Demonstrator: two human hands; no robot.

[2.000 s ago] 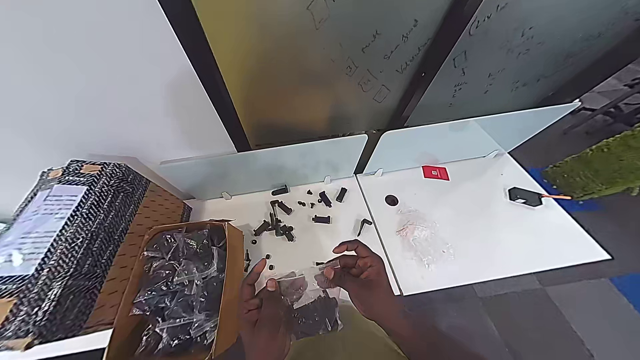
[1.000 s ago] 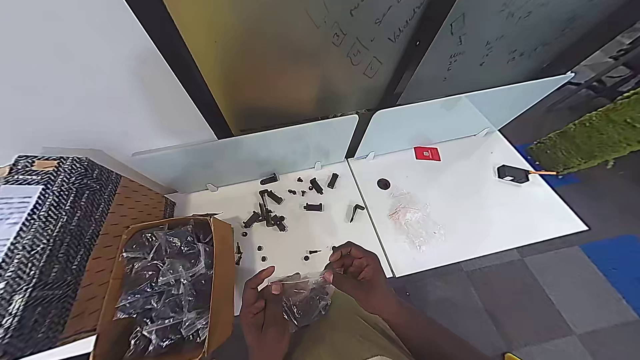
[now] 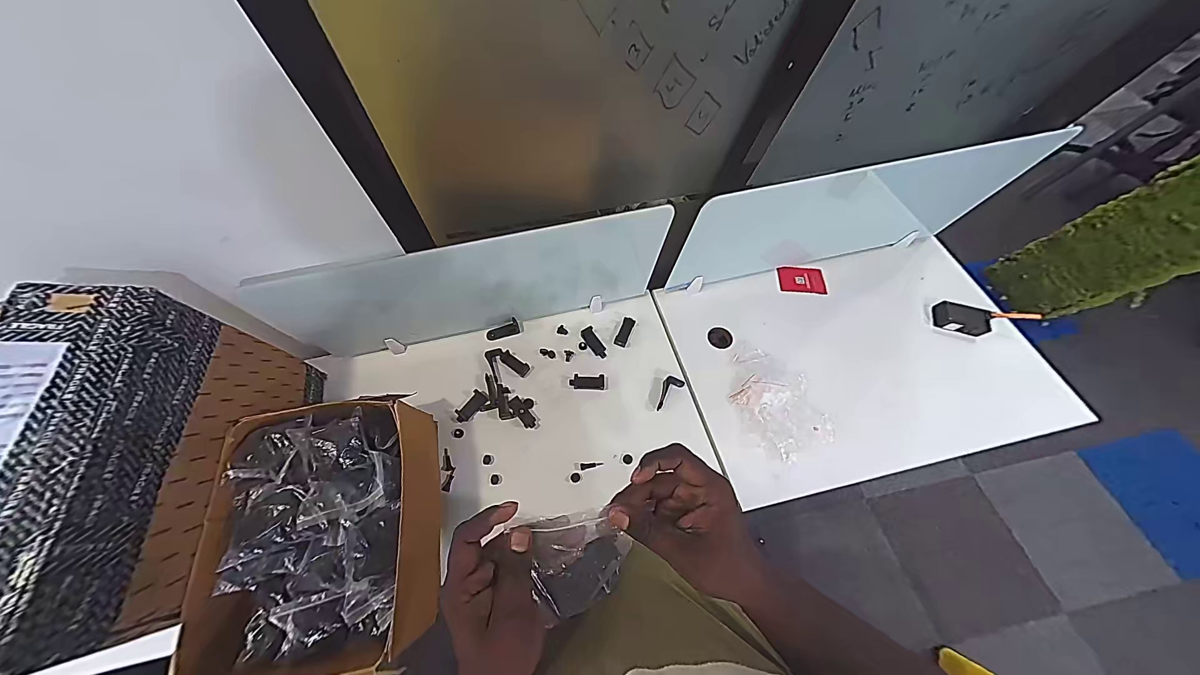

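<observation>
A clear plastic zip bag (image 3: 581, 567) with dark parts inside hangs between my hands at the front edge of the white table. My left hand (image 3: 492, 591) pinches its upper left corner between thumb and finger. At the upper right corner, my right hand (image 3: 689, 516) grips the bag's top edge with thumb and fingertips. Beyond my hands, several black cylindrical parts (image 3: 588, 382) and small black pieces lie scattered on the table, with a black angled part (image 3: 667, 392) near the seam. Left of my left hand stands an open cardboard box (image 3: 419, 525) full of similar bags (image 3: 319, 525).
Crumpled clear plastic bags (image 3: 778, 408), a red card (image 3: 802, 280) and a black box-shaped object (image 3: 961, 319) lie on the right table (image 3: 900, 431). A large patterned carton (image 3: 84, 450) stands at far left. Low frosted dividers (image 3: 525, 272) line the back edge.
The bag hung flatter between my hands two seconds ago; both hands still hold its top edge. The view has shifted somewhat.
</observation>
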